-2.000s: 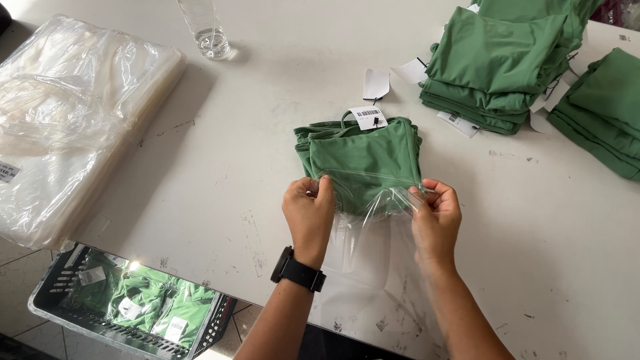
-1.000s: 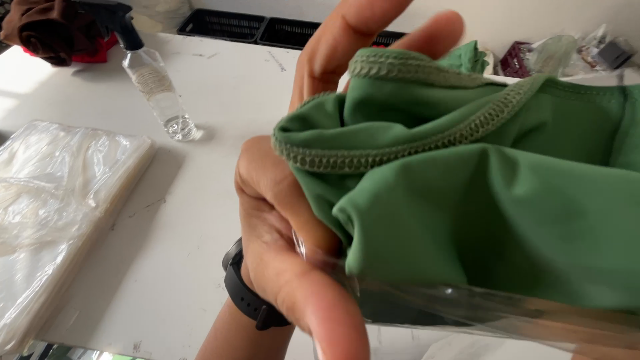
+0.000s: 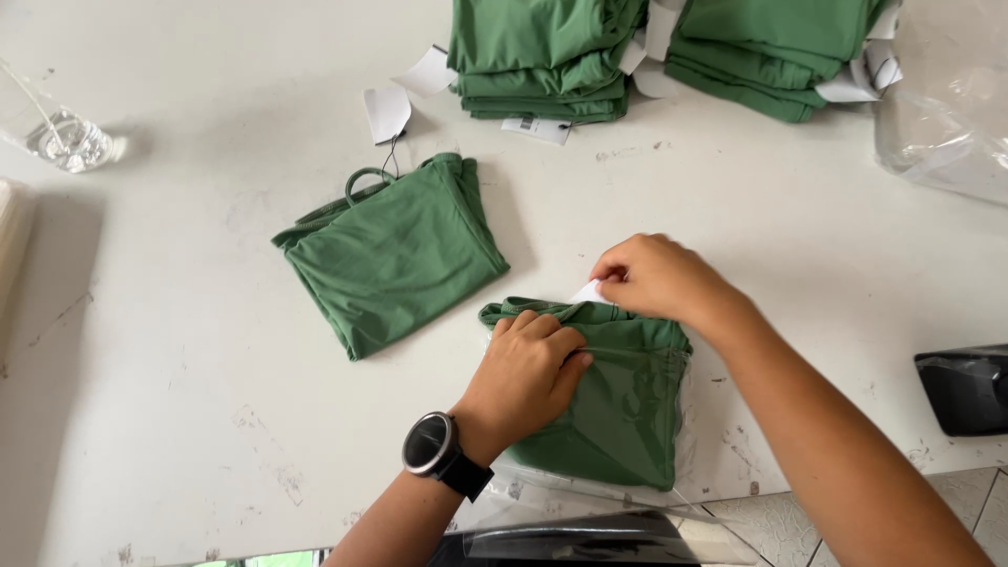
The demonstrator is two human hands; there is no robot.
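Note:
A folded green garment lies mostly inside a clear plastic bag near the table's front edge, its top edge sticking out. My left hand rests on the garment's upper left part, fingers curled over it at the bag's mouth. Between the fingertips of my right hand is a white paper tag at the garment's top edge. Another folded green garment lies unbagged to the left, with a thin loop and a white tag on a black string.
Stacks of folded green garments with white tags stand at the back. A clear bottle is at the far left, beyond a pile of plastic bags. Clear plastic and a black object lie at the right.
One second ago a green garment was held up close to the camera; now a bagged one lies on the table under my left hand. My right hand now grips a tag. The view has shifted.

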